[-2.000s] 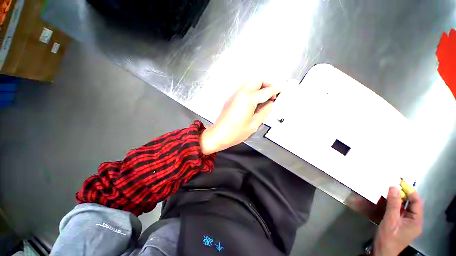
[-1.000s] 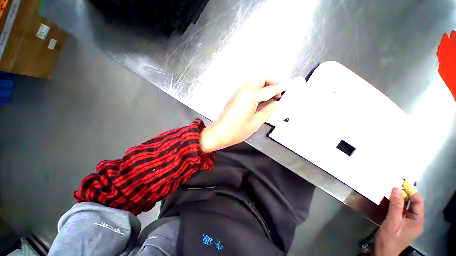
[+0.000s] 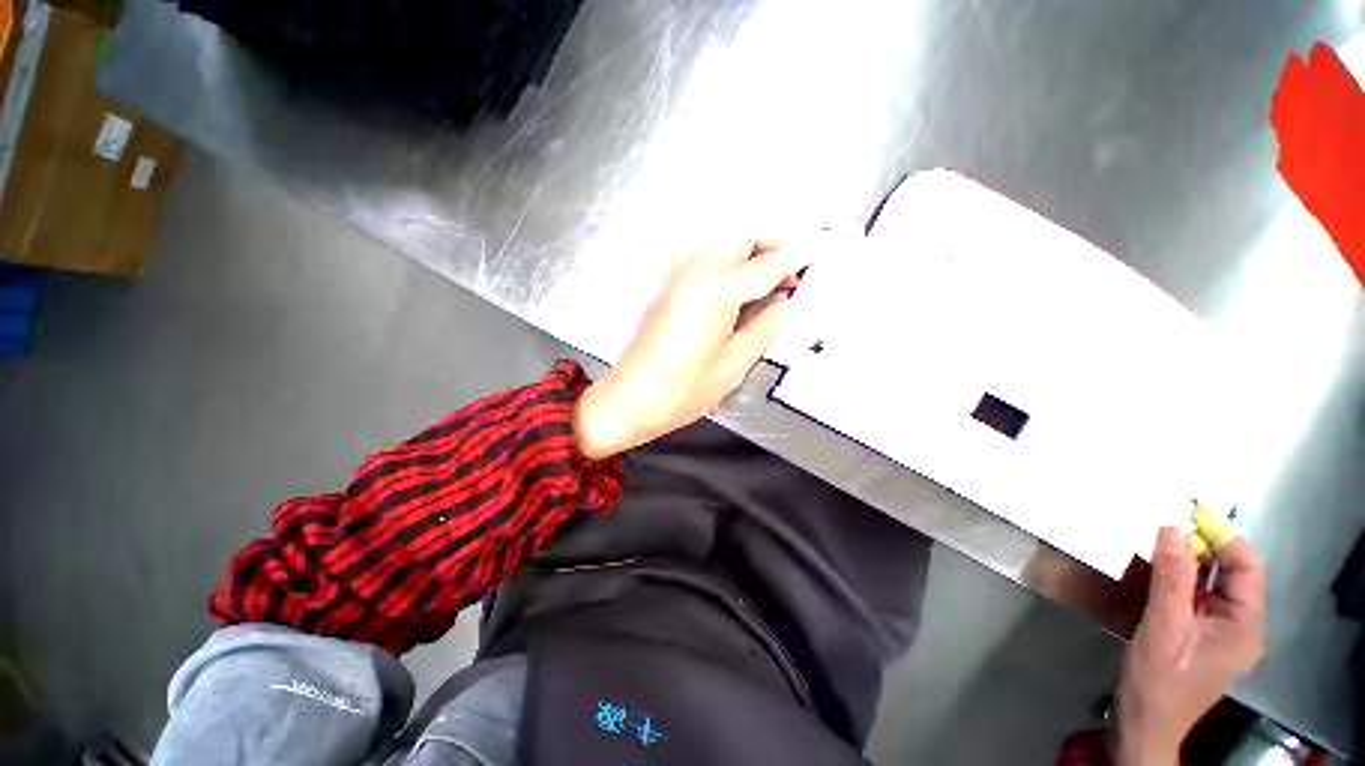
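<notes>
The white template (image 3: pixel 958 322) lies on the metal table near its front edge, with a small dark window right of its middle. A thin black edge of a cut piece (image 3: pixel 894 196) shows along its far left corner and near side. My left hand (image 3: pixel 686 337) holds the template's left end between thumb and fingers. My right hand (image 3: pixel 1195 636) is at the right end, with yellow finger coverings (image 3: pixel 1214 527) and a thin dark-tipped pen between the fingers. Its fingertips are at the template's right end; how firmly they hold it is unclear.
A black stack (image 3: pixel 404 53) lies at the table's far left. An orange-red piece (image 3: pixel 1323 157) is at the far right, and a dark thing is at the right rim. The metal table (image 3: pixel 674 105) shines brightly. A cardboard box (image 3: pixel 90 165) stands at the left beyond the table.
The template and both hands sit slightly further left in the picture, along with the rest of the view. The black edge at the template's far left corner shows slightly less than one second ago.
</notes>
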